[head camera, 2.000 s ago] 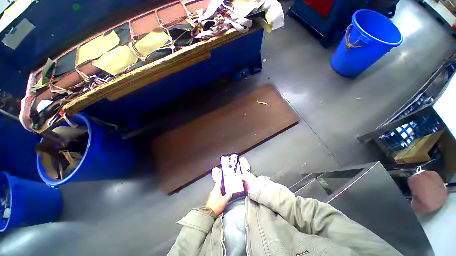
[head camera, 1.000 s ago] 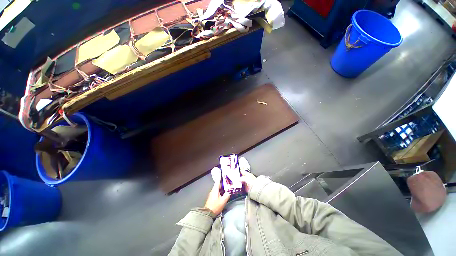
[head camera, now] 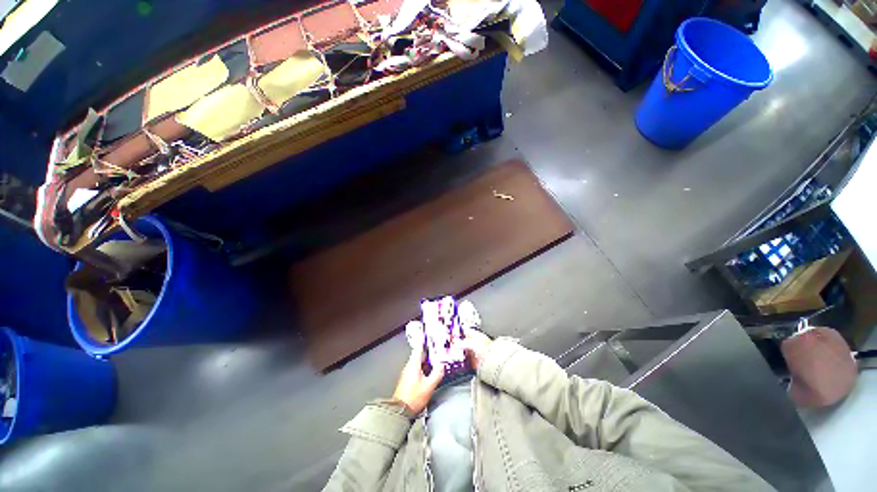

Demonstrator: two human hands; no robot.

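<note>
A mobile phone [head camera: 443, 334] with a bright lit screen is held upright in front of my body at the lower middle. My left hand [head camera: 415, 382] holds its left side and lower edge. My right hand [head camera: 475, 348] holds its right side, with the thumb at the screen. The screen content is too bright to read. White shoe tips show on both sides of the phone.
A brown board [head camera: 433, 255] lies on the floor ahead. Beyond it, a ledge [head camera: 288, 115] holds khaki and black pieces and tangled offcuts. Blue bins [head camera: 163, 307] stand left and one [head camera: 664, 115] back right. A grey table [head camera: 731, 404] is at right.
The picture on the phone screen has changed. Both hands still hold the phone in nearly the same place.
</note>
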